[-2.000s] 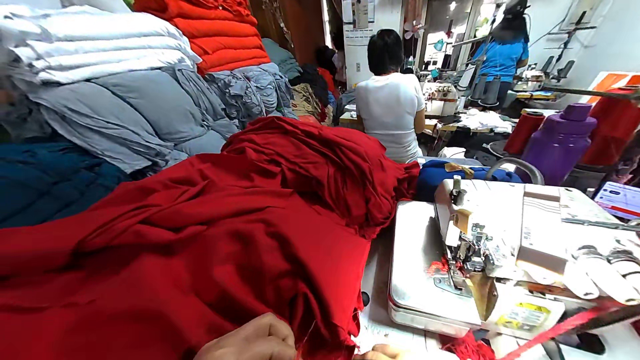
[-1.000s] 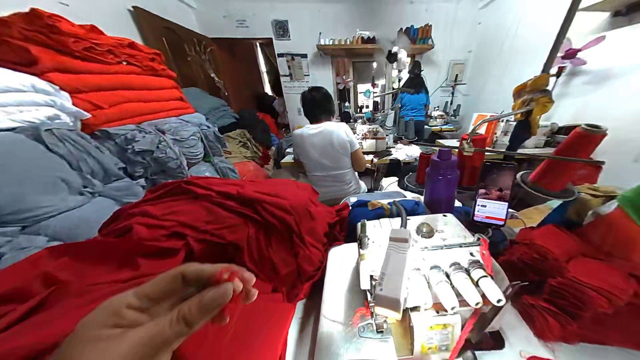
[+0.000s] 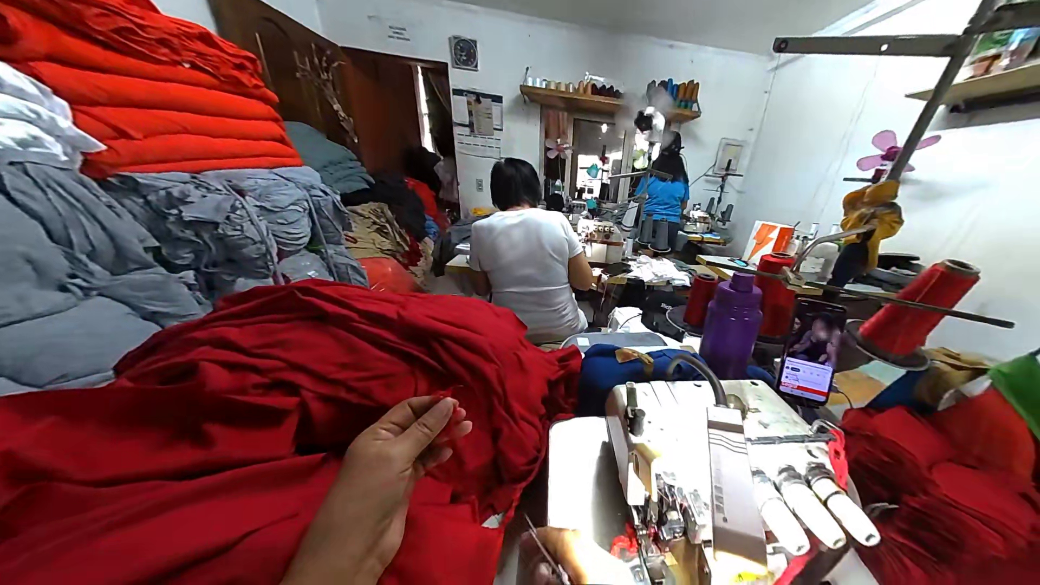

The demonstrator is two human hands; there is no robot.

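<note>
My left hand [image 3: 382,471] is raised over a large heap of red fabric [image 3: 268,406], with a small bit of red thread or cloth pinched between thumb and fingers. Low in the view, my right hand [image 3: 581,556] is by the front left of a white overlock sewing machine [image 3: 691,455], partly cut off by the frame. A thin metal tool [image 3: 543,544], its kind unclear, appears held in that hand. Red thread shows close to the machine's needle area, and white tension knobs [image 3: 812,504] line its front.
Folded red [image 3: 179,122] and grey [image 3: 73,268] cloth stacks rise at left. A purple bottle [image 3: 731,325], phone [image 3: 810,353] and red thread cones [image 3: 918,309] stand behind the machine. More red cloth [image 3: 959,479] lies right. A person in white [image 3: 528,260] sits ahead; another in blue [image 3: 662,195] is farther back.
My left hand, low on the red fabric two seconds ago, is now raised with the red bit pinched. My right hand, out of view one second ago, shows beside the machine. The view has turned right.
</note>
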